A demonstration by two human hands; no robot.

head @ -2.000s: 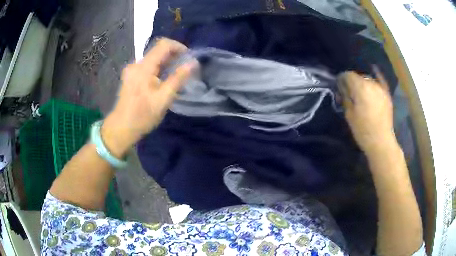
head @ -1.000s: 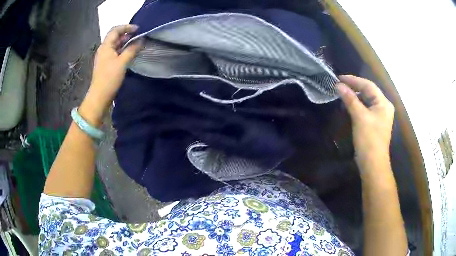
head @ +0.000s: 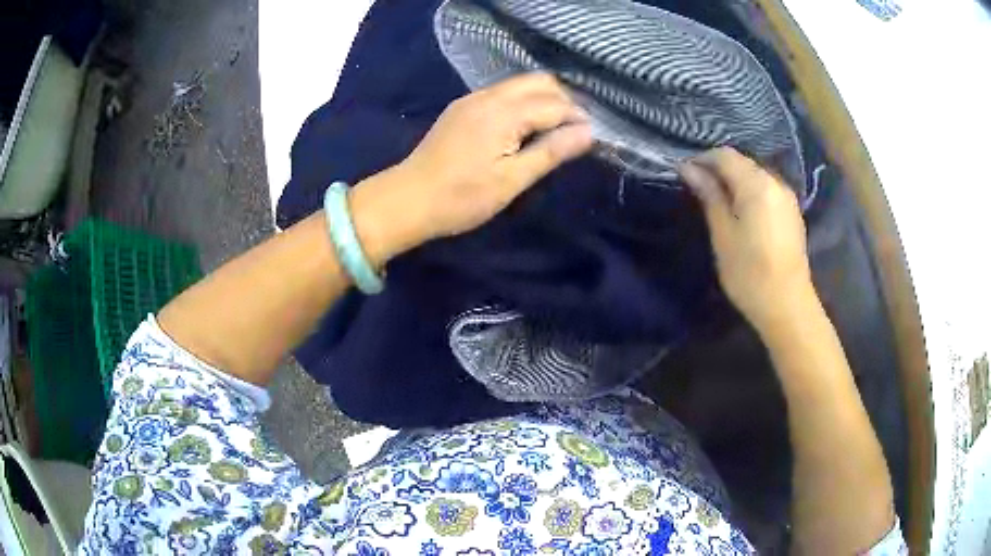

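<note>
A dark navy garment (head: 391,358) lies over the table edge and my lap. Its upper opening shows a grey-white striped lining (head: 695,54) with a pale edge and loose threads. A second striped opening (head: 532,358) lies near my lap. My left hand (head: 489,152) is at the near edge of the upper opening, thumb and finger close together at the edge. My right hand (head: 750,217) is at the same edge further right, its fingers bent onto the cloth; the fingertips are slightly blurred. A loose pale thread strand (head: 815,187) hangs at the right end of the opening.
The white table (head: 902,98) with a wood-coloured edge (head: 886,239) curves along the right. A green latticed basket (head: 136,288) stands on the grey floor at the left, with a pale container (head: 44,141) above it. Thread scraps (head: 179,114) lie on the floor.
My left hand has moved right, from the left end of the opening to its near edge, close to my right hand. The stretched opening has relaxed and lies further up and right.
</note>
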